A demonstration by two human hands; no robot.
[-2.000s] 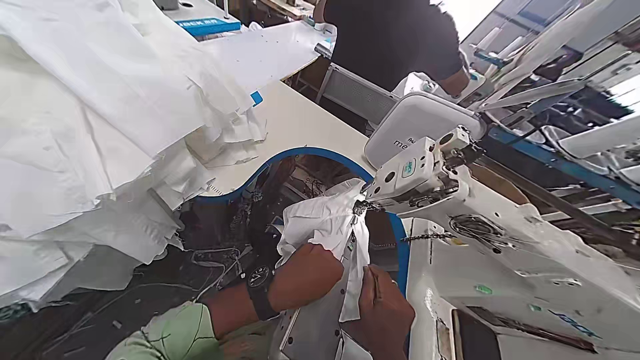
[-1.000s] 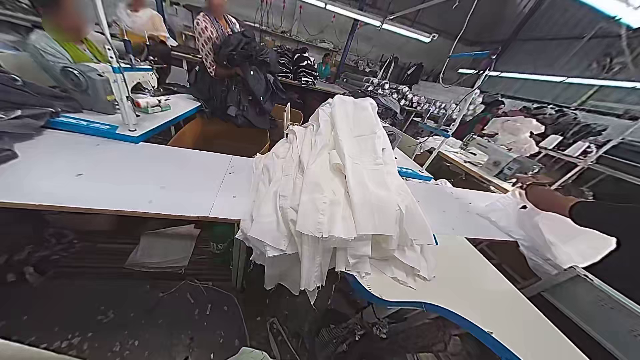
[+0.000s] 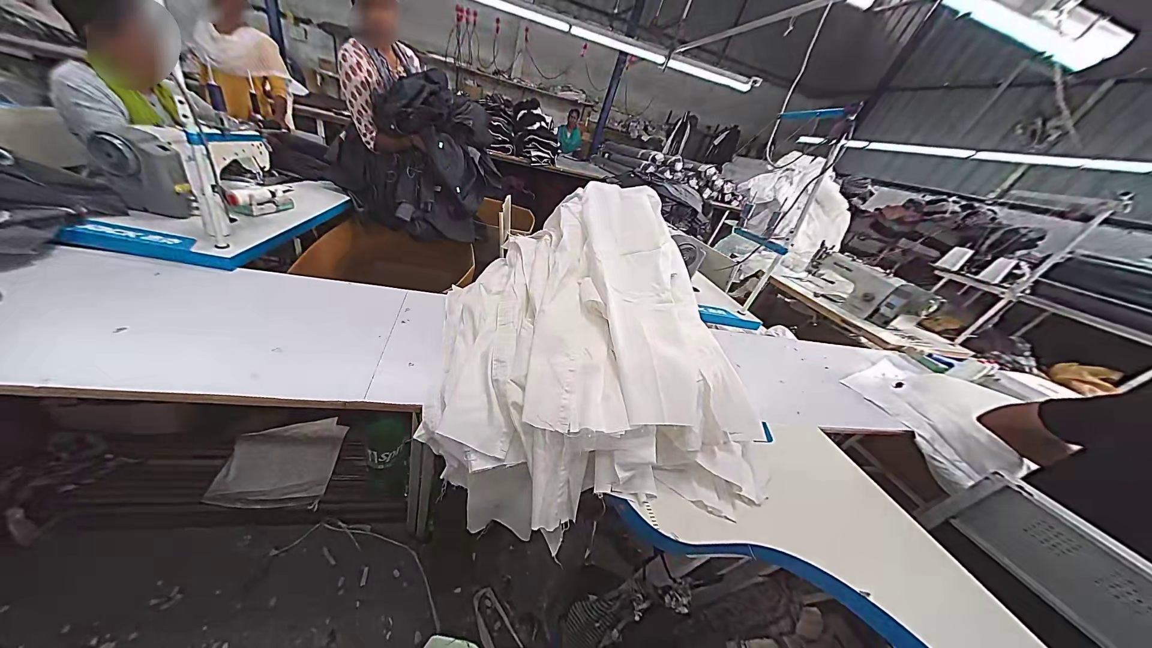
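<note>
Neither my left hand nor my right hand shows in the head view now. A tall pile of white fabric pieces (image 3: 621, 342) lies across the white worktable (image 3: 225, 333), its frayed edges hanging over the front. To its lower right is the curved cream tabletop of a sewing station (image 3: 837, 504) with blue edging. A scrap of pale green cloth (image 3: 448, 642) just shows at the bottom edge.
At right, a co-worker's arm (image 3: 1026, 432) reaches over white cloth (image 3: 936, 405) beside a grey metal panel (image 3: 1062, 549). Industrial sewing machines (image 3: 171, 171) stand on tables behind. A co-worker holds dark garments (image 3: 423, 153) beyond an orange bin (image 3: 387, 265). A sheet (image 3: 274, 463) hangs low at left.
The view has swung up and left, away from the sewing machine. Two seconds ago both my hands held white cloth at that machine; they are now out of view.
</note>
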